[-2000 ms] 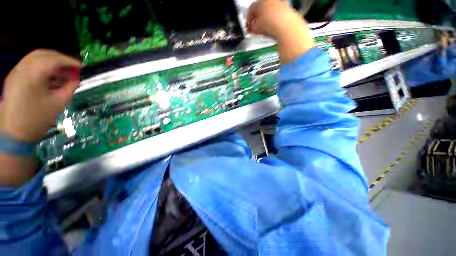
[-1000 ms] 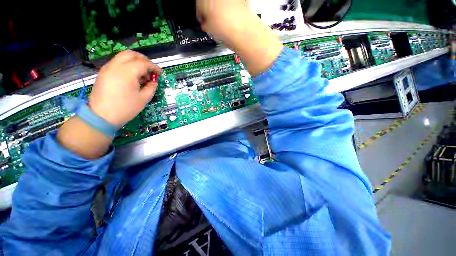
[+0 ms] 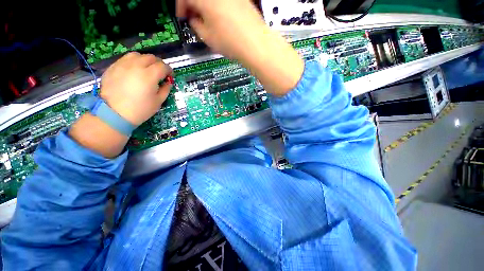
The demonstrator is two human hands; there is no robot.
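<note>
A row of green circuit boards (image 3: pixel 212 103) lies between pale rails. My left hand (image 3: pixel 135 87), with a light blue band at the wrist, is over the board's far edge. Its thumb and fingertips close on a small red component (image 3: pixel 169 80), which is at or just above the board. My right hand (image 3: pixel 212 21) is beyond the far rail, at the bin of small pin parts (image 3: pixel 190 37). It is cut off by the top edge, and whether it holds anything cannot be told.
A dark bin of bright green pieces (image 3: pixel 127 43) lies behind the rail. Red pieces (image 3: pixel 26 83) lie at the far left. A white tray (image 3: pixel 276 20) with black parts is right of my right hand. The near rail (image 3: pixel 201 138) runs before my body. A metal bracket (image 3: pixel 436 91) stands below the line.
Over two seconds my left hand has come from the far left onto the board with the red component. My right hand has moved left from near the white tray to the pin-part bin.
</note>
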